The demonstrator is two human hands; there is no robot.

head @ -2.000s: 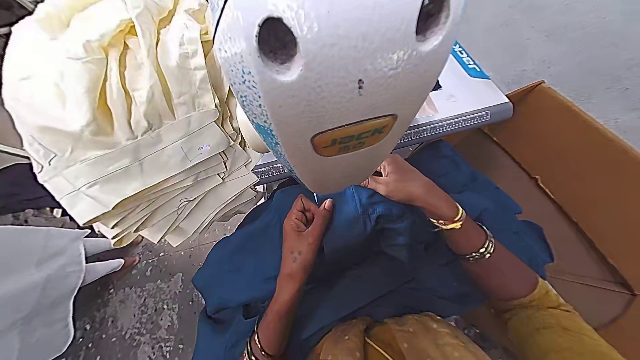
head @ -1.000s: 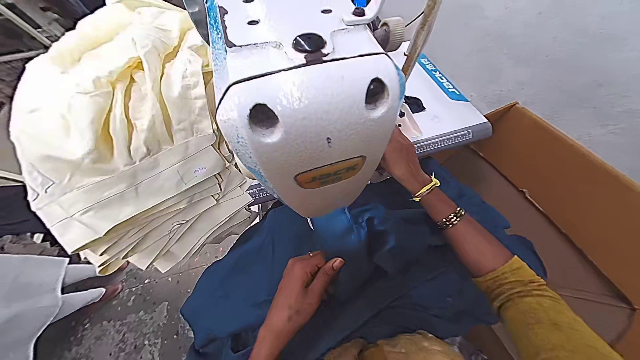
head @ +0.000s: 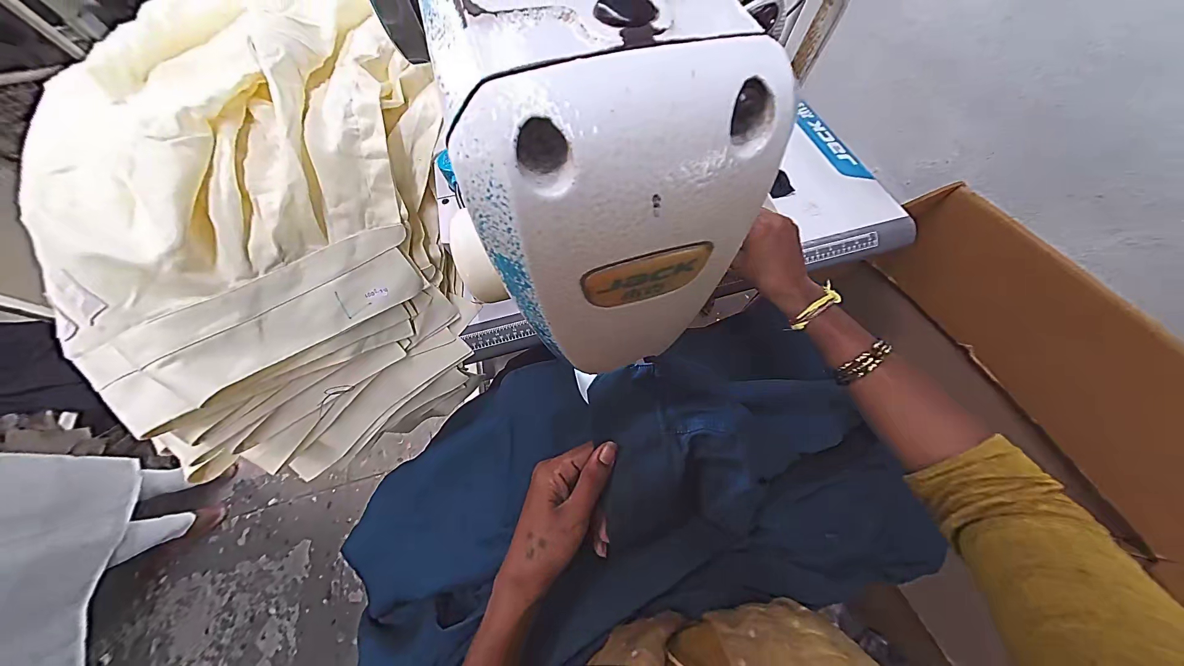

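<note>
A dark blue garment [head: 647, 462] lies spread over the front of a white Jack sewing machine [head: 629, 185], in my lap area. My left hand [head: 560, 509] rests on the cloth below the machine head, its thumb and fingers pinching a fold. Behind the right side of the head is my right hand [head: 772, 254], bent at the wrist, with its fingertips hidden; whether it holds anything does not show. The machine head covers the needle area. A small white piece shows at its lower tip, over the blue cloth.
Cream garments [head: 231, 213] are stacked in a large pile at the left. An open cardboard box [head: 1036, 342] stands at the right, beside the machine bed [head: 860, 208]. At the lower left, a person's feet and pale clothing [head: 55, 546] show over the worn floor.
Two seconds ago both hands were at the cloth near the head's lower tip. Since then my right hand has gone up behind the right side of the head, and my left has moved lower on the cloth.
</note>
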